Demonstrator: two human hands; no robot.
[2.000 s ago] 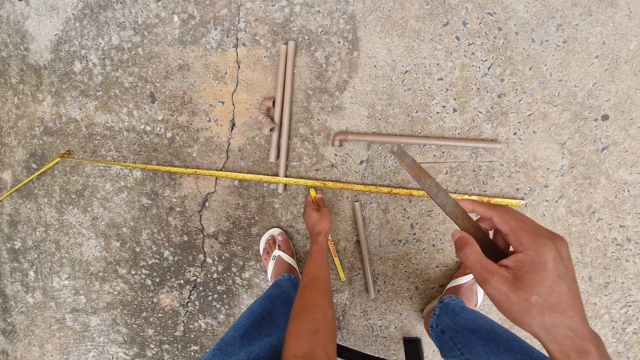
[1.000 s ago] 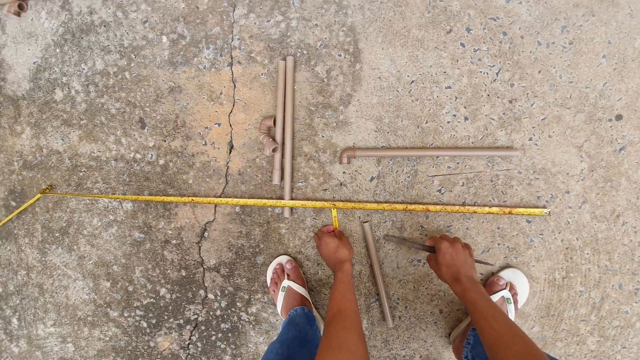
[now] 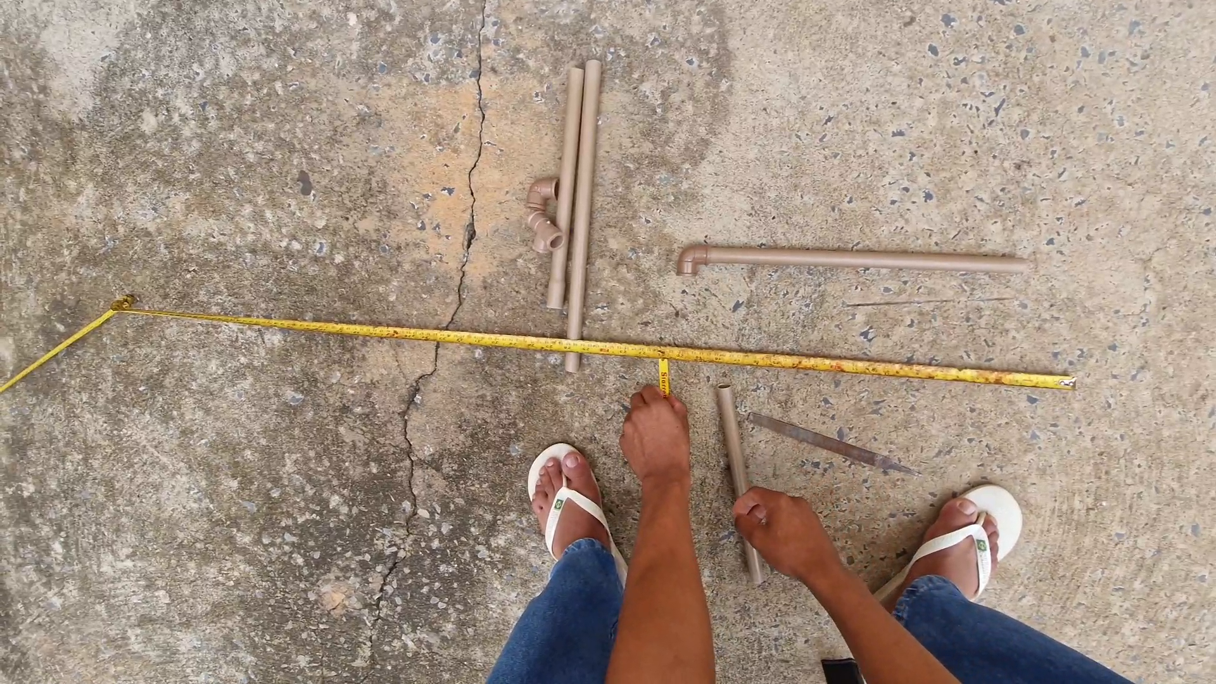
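Note:
My left hand is closed on a short yellow strip, whose far end reaches the long yellow measuring tape. The tape lies across the concrete, over the lower end of a long brown plastic pipe. My right hand is on a short brown plastic pipe, gripping it near its lower half; the fingers are partly hidden. A flat metal file with a pointed tang lies on the ground to the right of the short pipe.
Another brown pipe lies beside the long one, with curved pipe fittings at its left. A pipe with an elbow lies farther right, above a thin rod. My sandalled feet stand either side. A crack runs through the concrete.
My right hand has let go of the file, which now lies on the ground, and has moved to the short pipe. My left hand still holds the yellow strip by the tape.

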